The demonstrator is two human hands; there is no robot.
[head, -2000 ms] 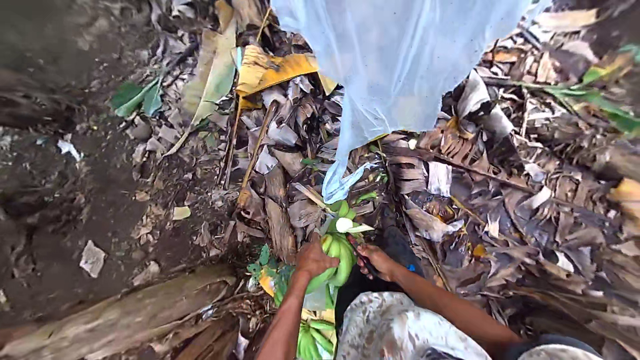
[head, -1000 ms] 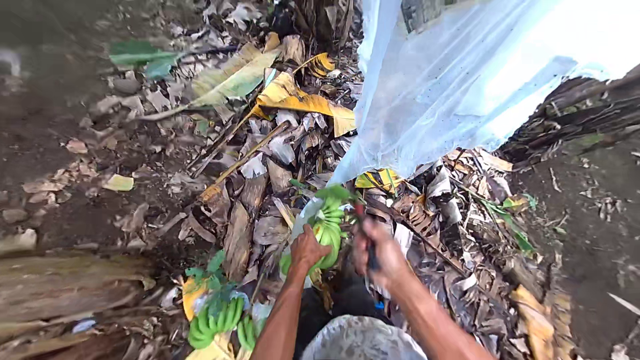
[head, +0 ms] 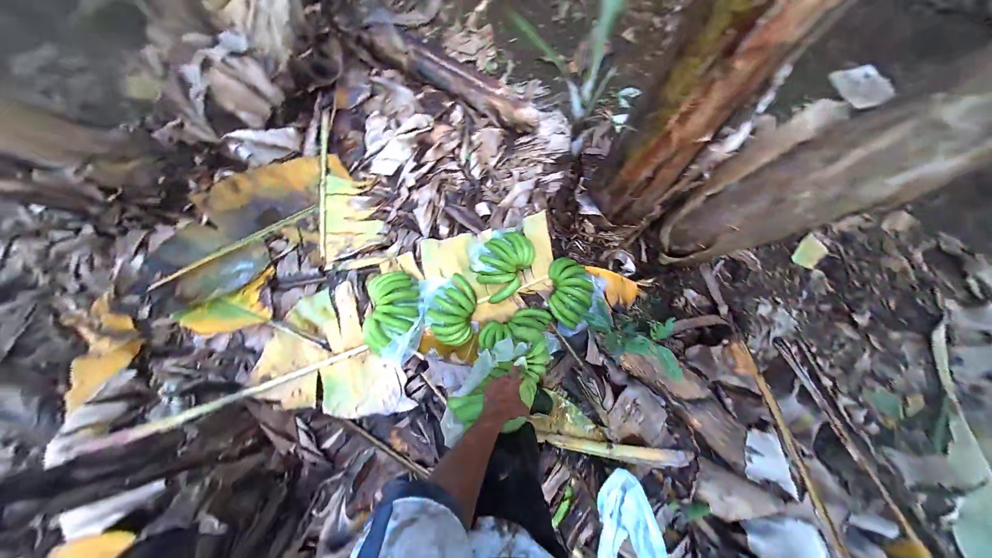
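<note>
My left hand (head: 505, 397) is closed on a hand of green bananas (head: 467, 408) with thin translucent plastic about it, low in the middle of the head view. Just beyond it, several more green banana hands lie on a yellowed banana leaf (head: 443, 260): one at the left (head: 391, 311), one beside it (head: 451, 310), one at the top (head: 507, 256) and one at the right (head: 570, 293). Bits of clear plastic sit between some of them. My right hand is out of view.
Banana trunks (head: 697, 101) rise at the upper right, a thick one (head: 837, 170) slanting beside them. Dry leaves cover the ground. A long leaf stalk (head: 225, 399) lies at the left. A pale blue plastic bag (head: 626, 511) is at the bottom edge.
The view has swung to the laid-out bananas. My left hand has moved with a banana hand to the leaf, away from the large hanging plastic. My right hand has left the view.
</note>
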